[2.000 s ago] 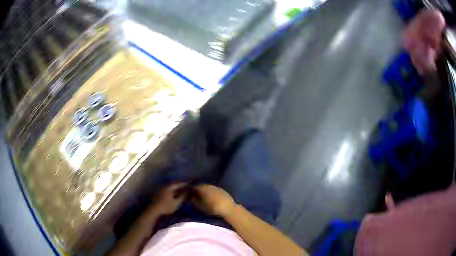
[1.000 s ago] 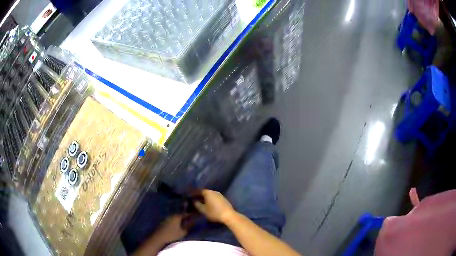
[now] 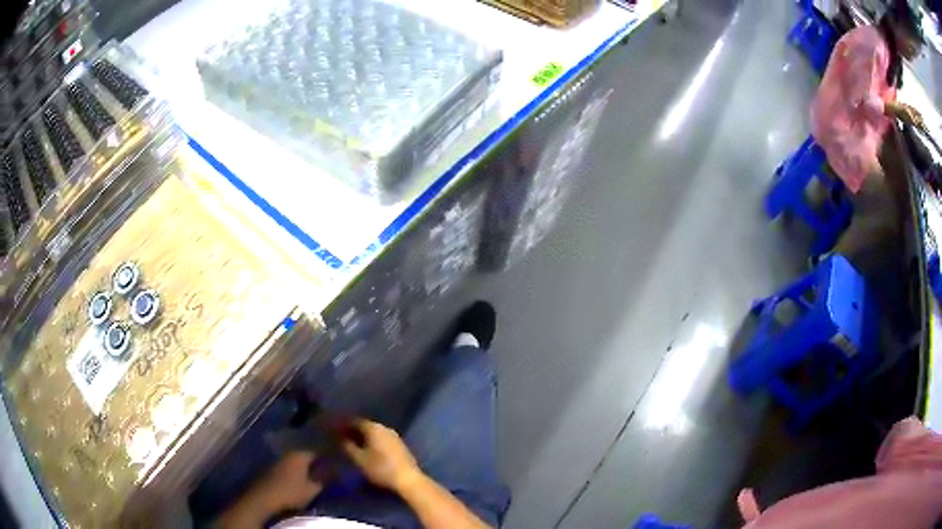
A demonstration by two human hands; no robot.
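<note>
My right hand is low in the picture in front of my body, its fingers bent around something small, dark and blurred. My left hand is beside it, blurred and partly in shadow. I cannot tell what either holds. To the left, a tan tray cover lies on a tray stack with handwriting on it. Several round silvery-black parts and a white label with a printed code lie on it. Neither hand touches the stack.
A clear blister tray stack stands on the white bench with blue-taped edges. Filled parts trays are at the far left. Blue stools and people in pink clothing are on the right. Grey floor runs between.
The view has shifted along the bench, and tan pads now show behind the clear tray stack. The wearer's foot has moved left in view. My hands stay together low in the picture.
</note>
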